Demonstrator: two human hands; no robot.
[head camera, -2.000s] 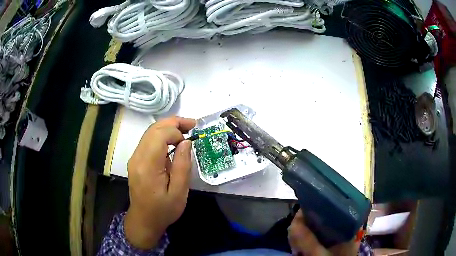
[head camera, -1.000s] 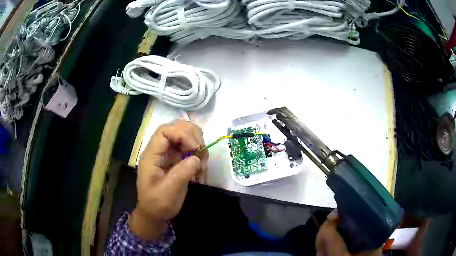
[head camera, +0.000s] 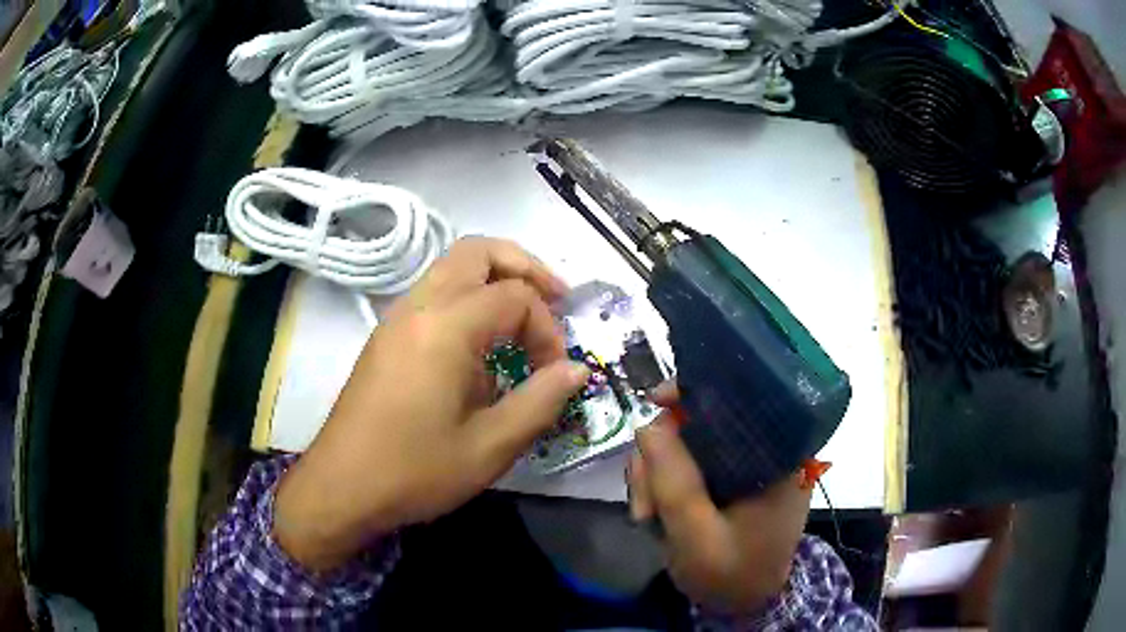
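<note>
The white housing (head camera: 571, 459) lies open on the white board, with the green circuit board (head camera: 508, 361) partly hidden by my left hand. My left hand (head camera: 445, 383) is over the housing, thumb and forefinger together at thin coloured wires; its fingertips partly hide what they pinch. My right hand (head camera: 716, 525) holds the dark green-blue soldering gun (head camera: 753, 370) by its grip. The gun's metal tip points up and left, beyond the housing and clear of the wires. A black component (head camera: 642, 364) sits at the housing's right side. The coiled white power cord (head camera: 327, 231) lies at upper left.
White cord bundles (head camera: 617, 56) are piled behind the white board (head camera: 766, 185). A black fan (head camera: 926, 121) stands at upper right. A heap of small black tubes (head camera: 957, 290) and a round metallic dish (head camera: 1029, 301) lie at right. A white socket unit (head camera: 96, 251) is at left.
My left hand has moved right, over the housing. The soldering gun has swung up and away from the wires, its body now closer to the housing. The camera view has also shifted.
</note>
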